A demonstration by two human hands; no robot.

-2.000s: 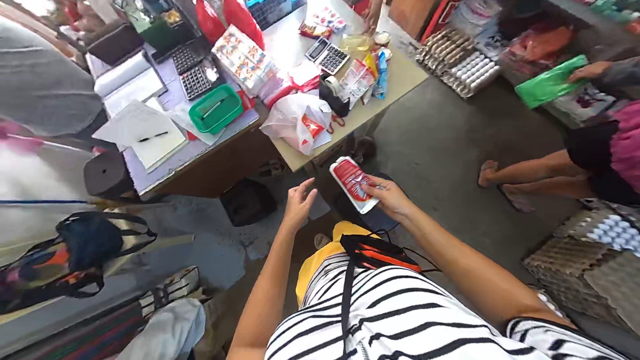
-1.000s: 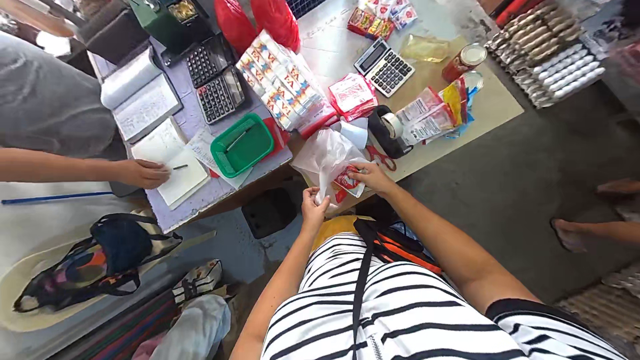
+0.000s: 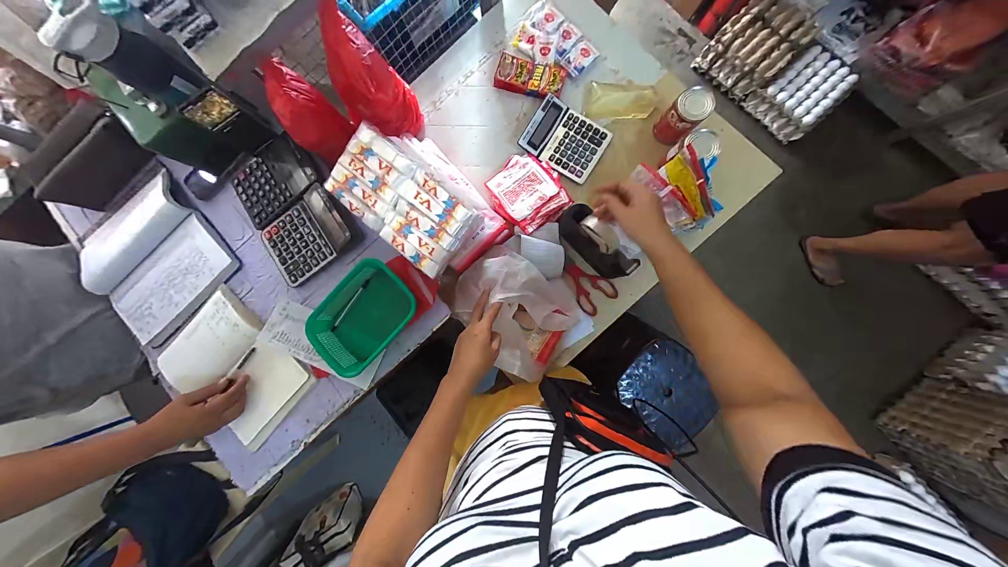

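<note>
A thin translucent plastic bag with a red and white packet inside lies at the table's near edge. My left hand grips its left side, two fingers extended along the film. Farther right, my right hand is over a black tape dispenser, fingers bent at the tape roll; whether they hold the tape is unclear. Red-handled scissors lie beside the dispenser, close to the bag. Colourful snack packets sit just beyond my right hand. Above the dispenser are stacked red and white packets and a calculator.
A green basket holds a pen. At the left, another person's hand rests on an open notebook. Wrapped packs, red bags and cans stand around. Egg trays are beyond the table's right side.
Two seconds ago my right hand held a red and white packet away from the table; a second ago both hands were at the bag. Since then my right hand has moved to the tape dispenser.
</note>
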